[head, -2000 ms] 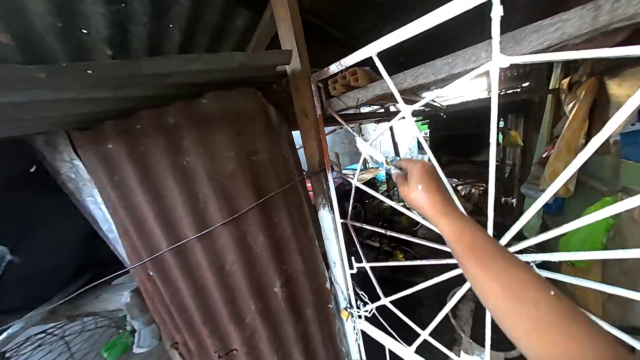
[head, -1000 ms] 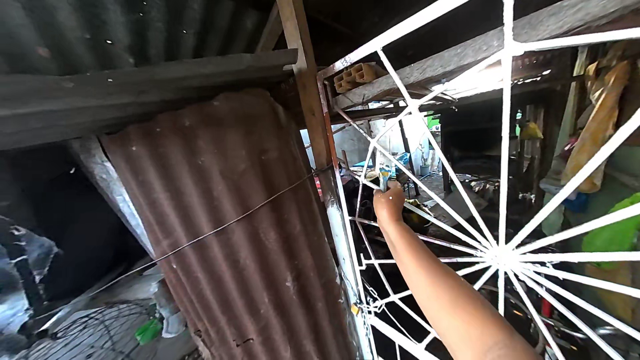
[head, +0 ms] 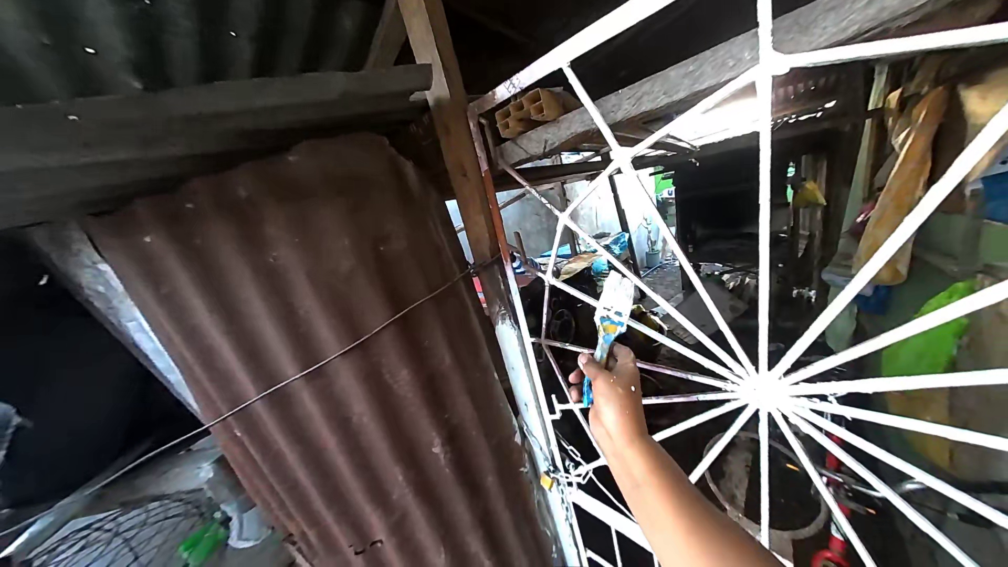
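Note:
My right hand (head: pixel 616 394) reaches in from the lower right, its fingers closed round the blue handle of a paintbrush (head: pixel 613 311). The brush stands nearly upright, with white paint on its bristles and blotches of blue and yellow lower down. It is in front of or against a slanting bar of the metal gate (head: pixel 762 236); contact cannot be told. Most bars are white, while some near the hinge-like left side show reddish-brown patches. White specks dot the hand. My left hand is out of the frame.
A rusty corrugated metal sheet (head: pixel 315 315) stands left of the gate, crossed by a thin wire (head: pixel 346 361). A wooden post (head: pixel 457 134) rises between them. A chain with a brass-coloured padlock (head: pixel 546 480) hangs at the gate's edge. Behind the bars are hollow blocks (head: pixel 529 112) and a red bicycle frame (head: pixel 835 480).
My right hand has moved down along the gate's left part since the earliest frame, still holding the brush. The brush, slanted up and left then, now points nearly straight up.

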